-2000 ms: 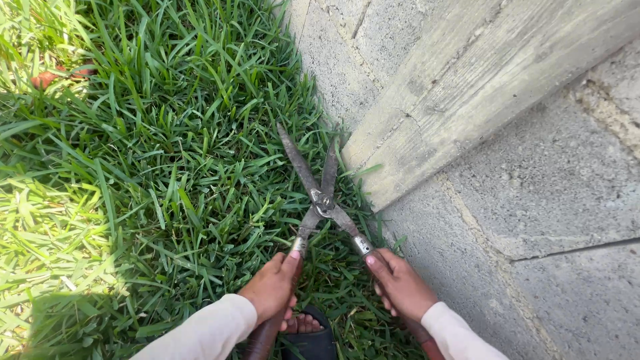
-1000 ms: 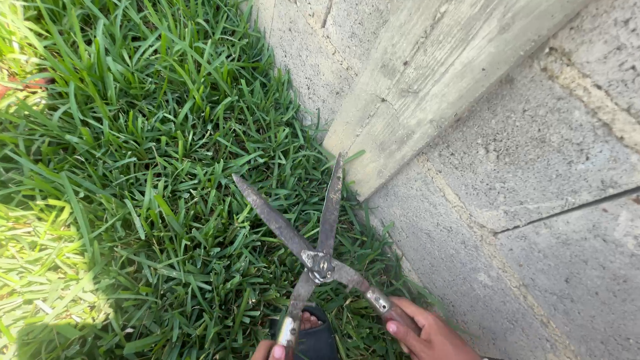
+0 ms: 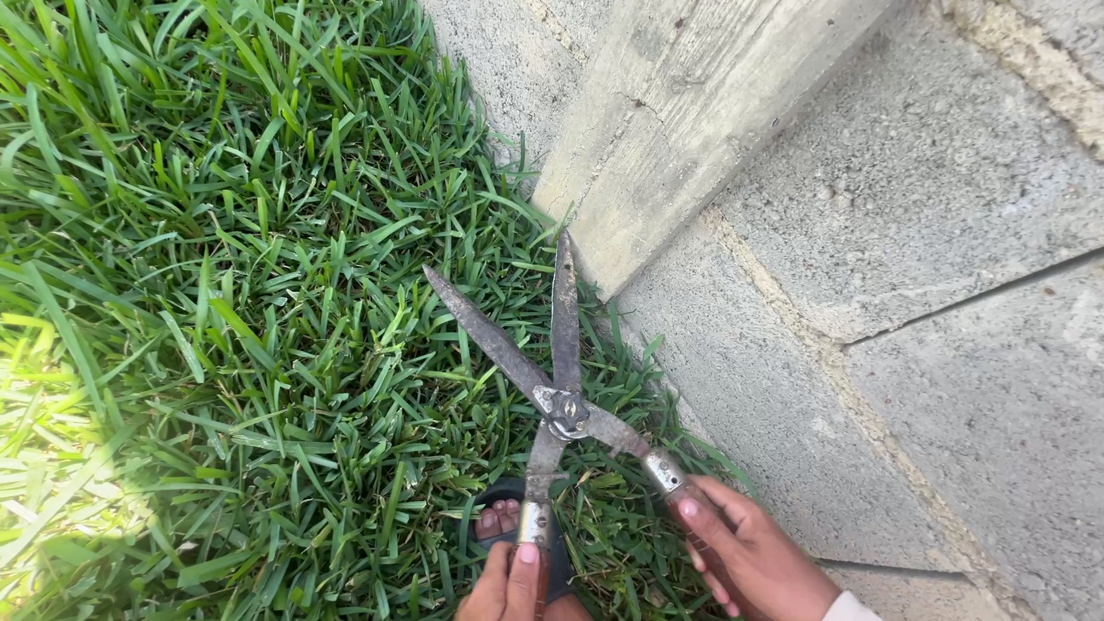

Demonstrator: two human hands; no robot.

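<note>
A pair of hedge shears [image 3: 567, 414] with worn, dark metal blades lies over the grass [image 3: 285, 345], its blades spread apart. My left hand [image 3: 504, 586] grips one brown handle at the bottom of the view. Around the other handle, to the right, my right hand [image 3: 746, 548] is closed. The right blade's tip is beside the foot of a pale post [image 3: 647, 155], close to a few grass blades; the left blade points up and left over the turf. Part of my left hand is cut off by the frame's lower edge.
A grey concrete block wall [image 3: 914, 216] with mortar joints fills the right side, the post set against it. A foot in a dark sandal [image 3: 556, 552] stands on the grass just behind the shears. Bright sunlight falls on the grass at the lower left.
Two seconds ago the blades were at a narrower angle; now they are spread wider. Both hands have stayed on the handles and sit lower in the view.
</note>
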